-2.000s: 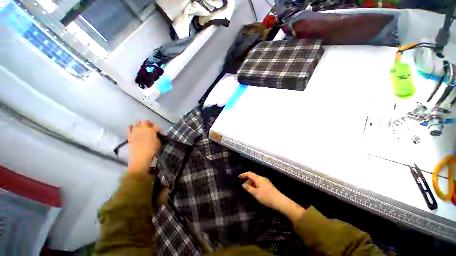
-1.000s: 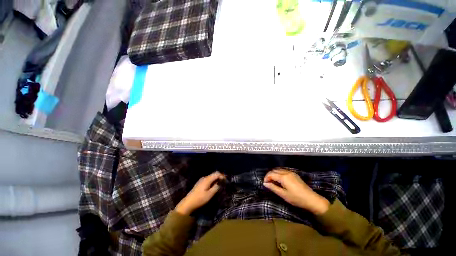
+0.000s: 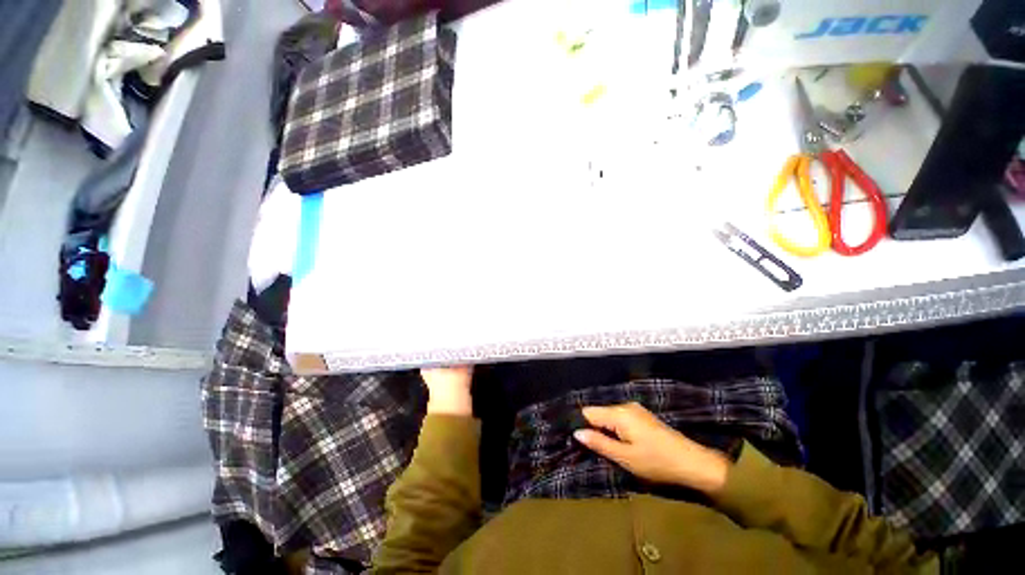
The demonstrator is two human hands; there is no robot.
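Dark plaid cloth [image 3: 551, 449] lies over my lap below the table edge. My right hand [image 3: 646, 444] rests on it, thumb and fingers a little apart; whether it pinches any cloth is unclear. My left hand reaches under the table edge; only the wrist [image 3: 450, 388] shows, and the fingers are hidden. Loose plaid garment pieces [image 3: 348, 449] hang at the table's left corner, beside my left forearm. A folded stack of plaid panels [image 3: 371, 107] sits at the back left of the table.
The white table [image 3: 472, 270] has a ruler-marked front edge. On it lie thread snips [image 3: 759, 258], scissors with yellow and red handles [image 3: 830, 208] and a black smartphone [image 3: 955, 157]. The white JACK machine [image 3: 865, 34] stands behind. More plaid cloth [image 3: 955, 449] is at the right.
My left hand has moved from the lap to under the table edge. My right hand stays over the lap cloth. Earlier, my left hand was at the hanging plaid pieces.
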